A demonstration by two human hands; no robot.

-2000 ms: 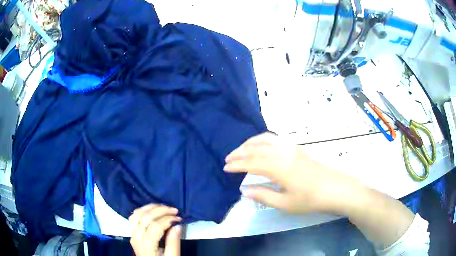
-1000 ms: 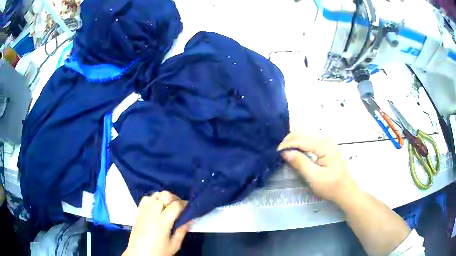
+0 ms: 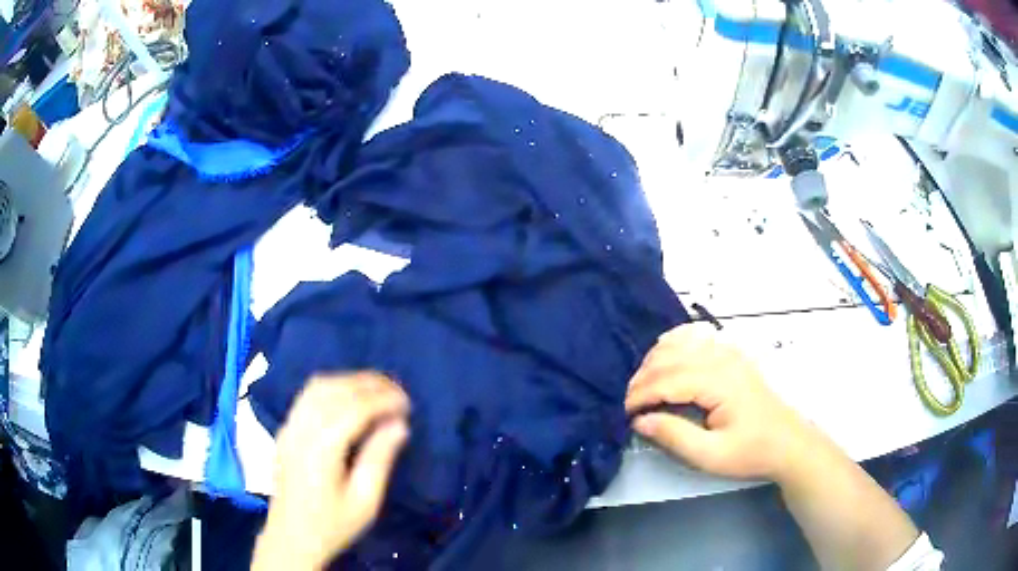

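Observation:
A dark navy garment (image 3: 525, 257) lies crumpled on the white table (image 3: 781, 379), its lower part hanging over the front edge. My right hand (image 3: 703, 407) pinches the garment's right edge between thumb and fingers. My left hand (image 3: 341, 446) is over the lower left part of the garment, slightly blurred, thumb and fingers curved; whether it grips cloth cannot be told. A bright blue strip (image 3: 231, 379) runs down the left part of the garment, and a blue band (image 3: 218, 153) shows higher up.
The sewing machine head (image 3: 826, 89) stands at the upper right. Snips with orange and blue handles (image 3: 868, 284) and shears with yellow-gold handles (image 3: 938, 355) lie right of my right hand; a dark red-brown handle (image 3: 929, 312) crosses the shears. Cloth and cords are at the upper left.
The lower garment has been pulled down over the front edge and spread. My right hand has moved down slightly with its edge. My left hand has risen a little and turned.

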